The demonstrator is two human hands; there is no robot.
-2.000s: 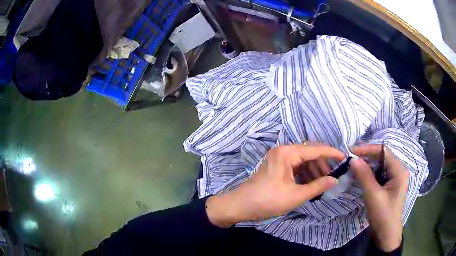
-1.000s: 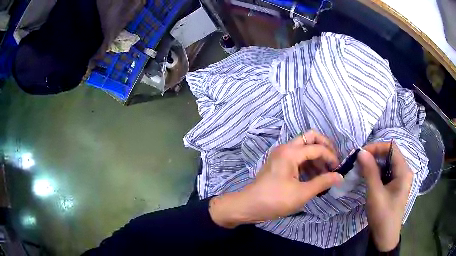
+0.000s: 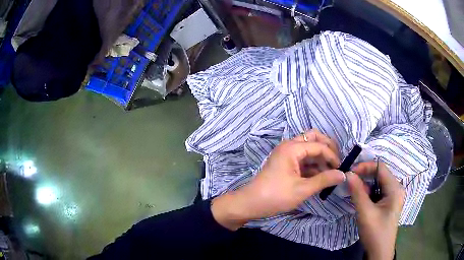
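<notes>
A white shirt with thin blue-grey stripes (image 3: 330, 86) lies bunched over my lap. My left hand (image 3: 295, 177) pinches a narrow black strip (image 3: 350, 158) between thumb and fingers at its middle. The strip stands out straight and slanted, its ends showing above and below the fingertips. My right hand (image 3: 374, 195) has thumb and index fingertip together close beside the strip; what they pinch is too small to tell. A slim dark pointed tool (image 3: 376, 188), perhaps snips or tweezers, is held in the right palm, pointing up. A fine dark line runs across the stripes right of this hand.
Blue plastic crates (image 3: 114, 81) stand at upper left, by a dark cap or cloth (image 3: 38, 73) on brownish fabric. A white-topped table (image 3: 425, 25) curves across the upper right. A mesh-like bin (image 3: 441, 152) is at the right. Shiny green floor (image 3: 122, 162) shows at left.
The black strip is now straighter and more exposed, pinched at its middle. My right hand has shifted left and down, closer to my left fingertips. The shirt has barely moved.
</notes>
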